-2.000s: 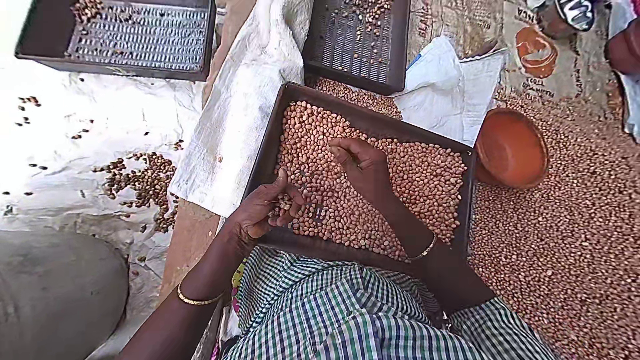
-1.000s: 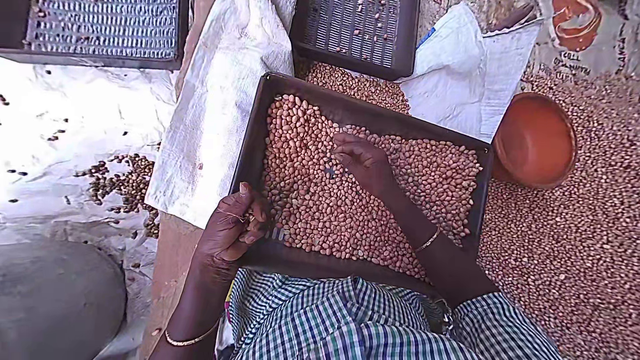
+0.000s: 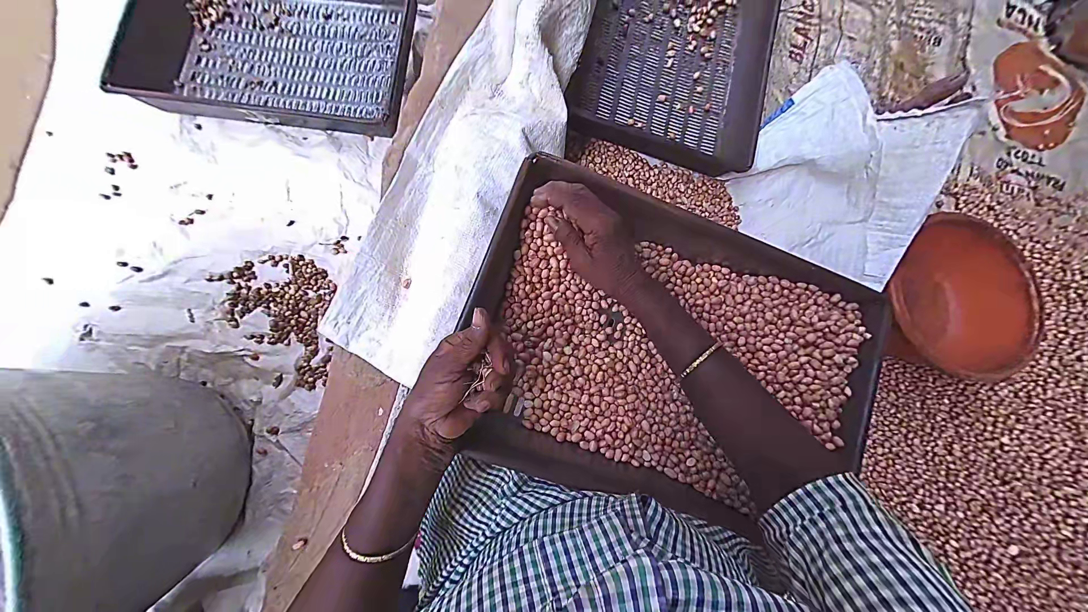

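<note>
A dark rectangular plastic tray (image 3: 873,374), tilted across my lap, holds a layer of pinkish-brown peanut kernels (image 3: 595,382). My left hand (image 3: 459,378) is at the tray's left edge, its fingers curled around thin pale strands of debris (image 3: 478,376). Inside the tray, near its upper left corner, my right hand (image 3: 591,234) touches the kernels with bent fingers; whether it pinches one is hidden. A little of the slotted tray floor shows through below the right wrist.
Two more slotted trays (image 3: 395,68) (image 3: 748,110) lie beyond. An orange bowl (image 3: 969,293) stands at right beside spread kernels (image 3: 986,476). White sacking (image 3: 459,187) lies left of my tray. Dark discarded kernels (image 3: 289,310) and a grey rounded container (image 3: 119,484) are farther left.
My right hand has moved from the middle of the kernels to the tray's upper left corner. My left hand stays by the left edge.
</note>
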